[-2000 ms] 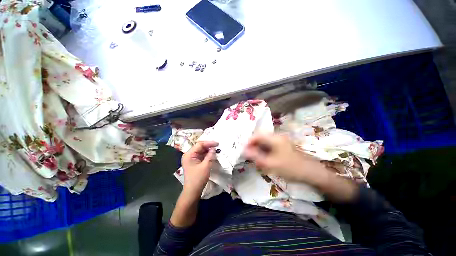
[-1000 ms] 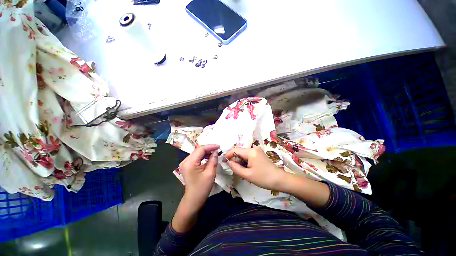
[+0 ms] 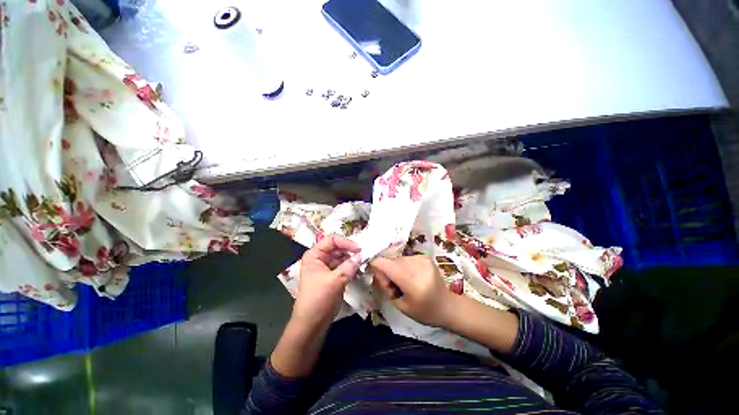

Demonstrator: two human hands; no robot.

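A cream floral garment (image 3: 478, 235) is bunched on the lap, below the table edge. My left hand (image 3: 328, 271) pinches a small fold of it between thumb and fingertips. My right hand (image 3: 405, 284) is beside it at the same fold, fingers curled and fingertips close together, nearly touching the left. A needle or thread between the fingertips is too small to make out. The dark bit seen earlier at my left fingertips does not show now.
White table (image 3: 527, 65) ahead holds a phone (image 3: 374, 34), small fasteners (image 3: 336, 99) and a thread cone (image 3: 249, 53). A floral garment pile (image 3: 105, 162) with a dark cord (image 3: 174, 174) hangs at left. Blue crates (image 3: 130, 312) stand below.
My right hand has come in from a blurred, raised position to the left fingertips and has turned more closed. The cloth between the hands has folded over. The view has shifted slightly.
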